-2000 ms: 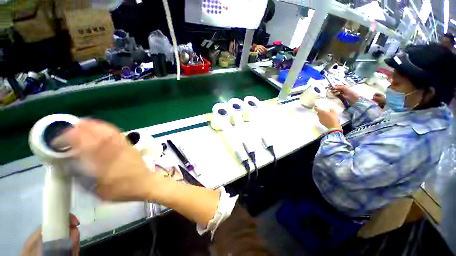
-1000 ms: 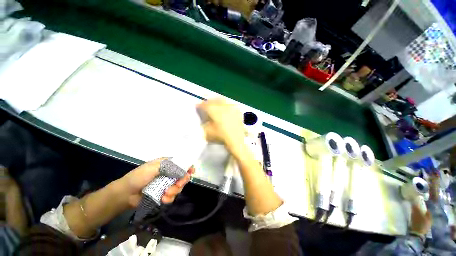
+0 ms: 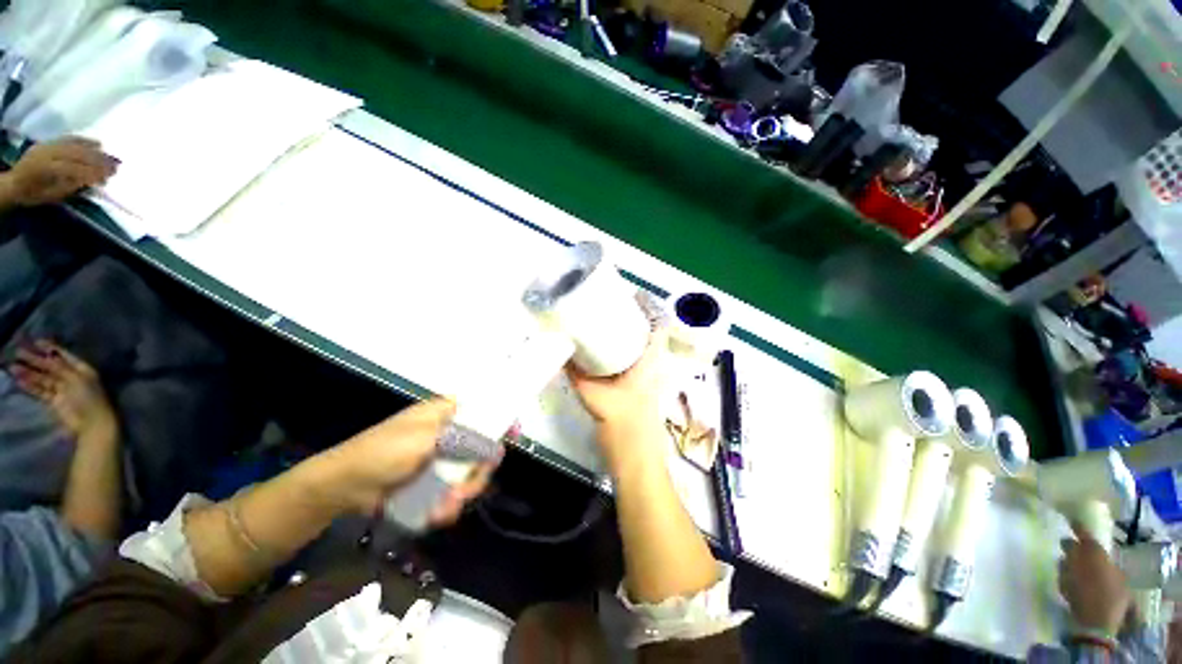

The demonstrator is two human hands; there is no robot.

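Note:
A cream-white hair dryer (image 3: 607, 318) is held over the white worktop, its barrel at the upper right and its handle slanting down to the left. My right hand (image 3: 629, 389) holds the barrel from its right and lower side. My left hand (image 3: 421, 454) is closed around the lower end of the handle, where a grey band shows; it is blurred. Another dryer's round dark opening (image 3: 697, 310) shows just right of my right hand; the rest of that dryer is partly hidden.
Three dryers (image 3: 928, 403) stand in a row at the right. A dark tool (image 3: 730, 435) and a crumpled beige cloth (image 3: 692, 433) lie beside my right arm. White sheets (image 3: 220, 136) lie at the far left. Other people's hands show at both sides. The green belt (image 3: 519, 169) runs behind.
The view has swung down and right from the neighbouring worker. My right hand has moved onto the barrel, now clearly visible; my left hand stays at the handle end. Another person's hands appear at left.

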